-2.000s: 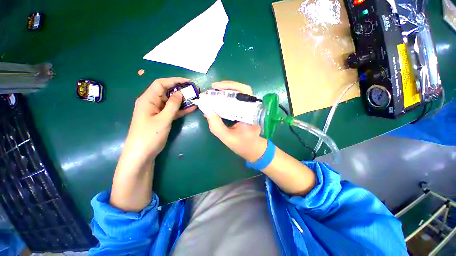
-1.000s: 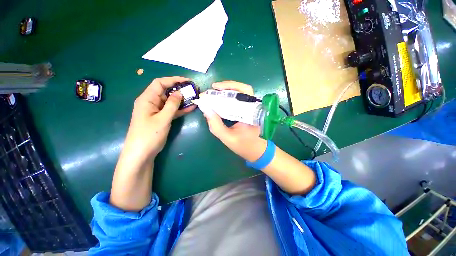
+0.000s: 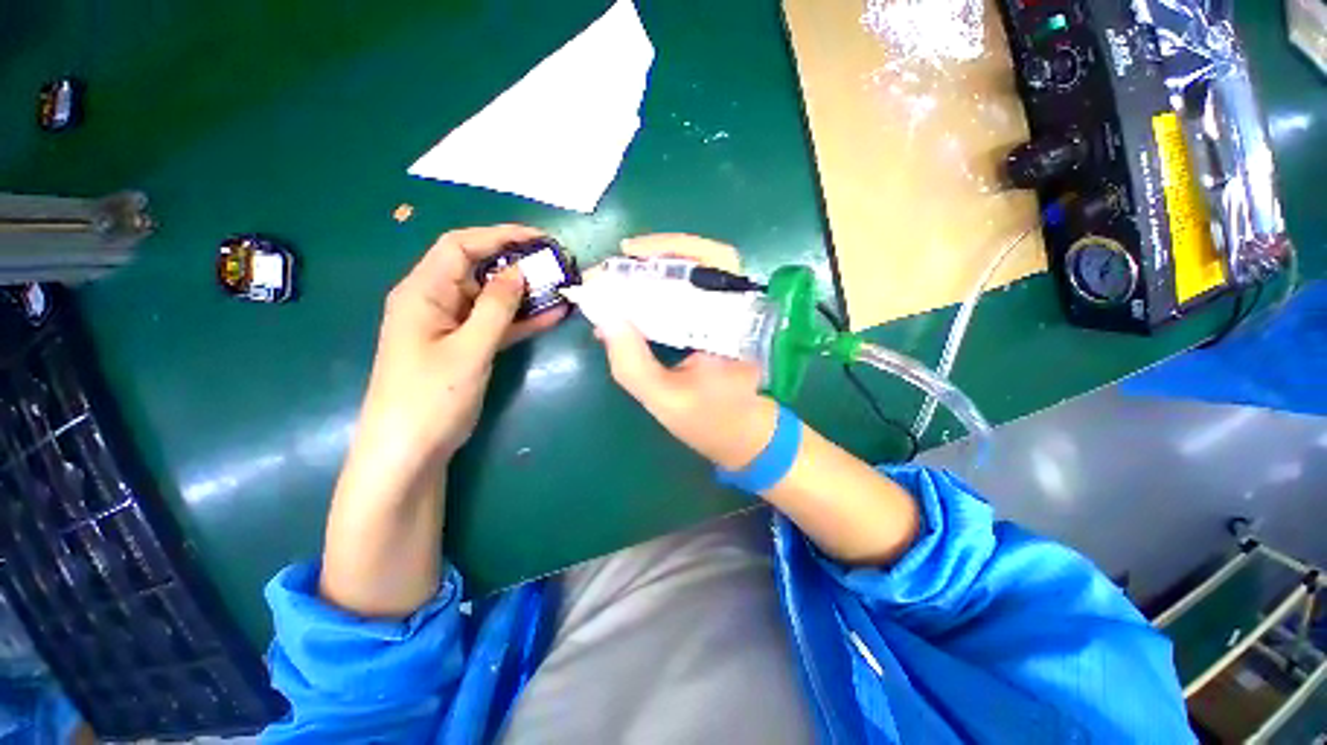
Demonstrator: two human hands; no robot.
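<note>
My bare left hand point(image 3: 454, 323) holds a small black electronic unit point(image 3: 540, 272) between thumb and fingers, its white and silver inside showing. My bare right hand point(image 3: 696, 396) grips a whitish dispensing syringe point(image 3: 677, 316) lying nearly level, with a green adapter point(image 3: 793, 333) at its rear and a black strip along its top. The syringe's tip is at the unit's right edge; whether it touches is too small to tell. A clear air hose point(image 3: 927, 383) runs from the green adapter. A blue band is on my right wrist.
Two more units, one near left point(image 3: 256, 269) and one far left point(image 3: 60, 104), lie on the green bench point(image 3: 335, 88). White paper point(image 3: 560, 117), cardboard point(image 3: 917, 204) and a black dispenser controller point(image 3: 1102, 189) lie beyond. A metal rail point(image 3: 73, 218) and black tray point(image 3: 102, 539) are at left.
The far-left unit has shifted left and down in the view, and the near-left one slightly left. My hands keep nearly the same pose, the unit and syringe still held.
</note>
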